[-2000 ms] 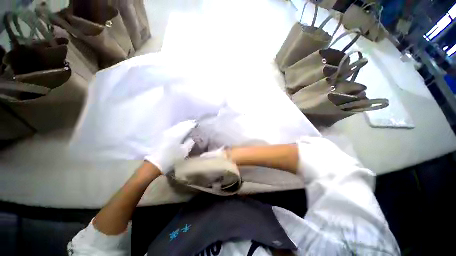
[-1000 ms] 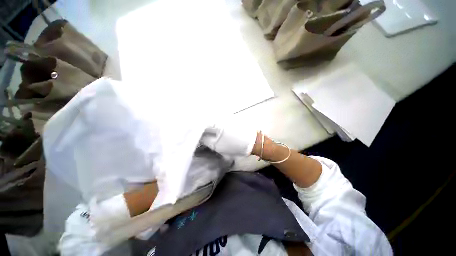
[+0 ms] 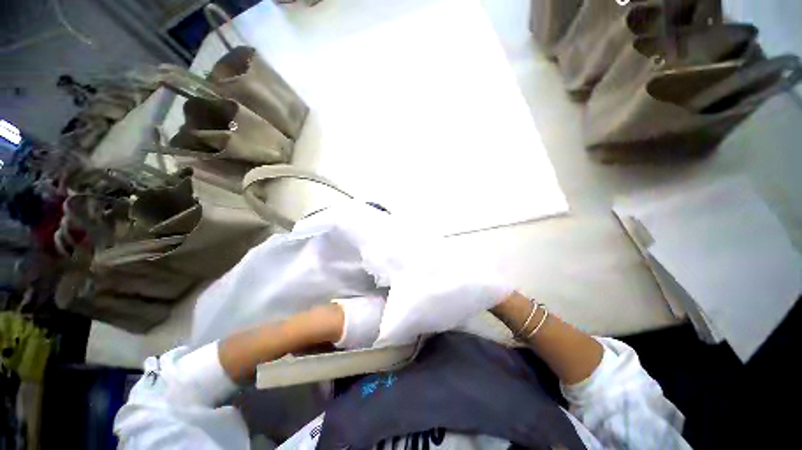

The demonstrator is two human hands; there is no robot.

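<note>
A taupe tote bag (image 3: 339, 365) is against my apron at the table's front edge, with one handle loop standing beyond its mouth and a strap towards me. White tissue paper (image 3: 264, 272) billows out of the opening. My left hand (image 3: 362, 321), in a white glove, is partly hidden in the paper at the bag mouth. My right hand (image 3: 484, 299), also gloved, is on the bunched paper at the bag's right side; its fingers are hidden against the white.
A bright white tissue stack (image 3: 431, 123) lies at the table centre. Taupe bags stand in rows at left (image 3: 215, 211) and right (image 3: 651, 114). A fanned white paper pad (image 3: 721, 255) lies at the right table edge. Yellow material (image 3: 25, 347) is at far left.
The view has turned, so the tissue stack and bags sit further right. The tissue has drawn in closer around the bag mouth, and a handle loop now shows beyond it.
</note>
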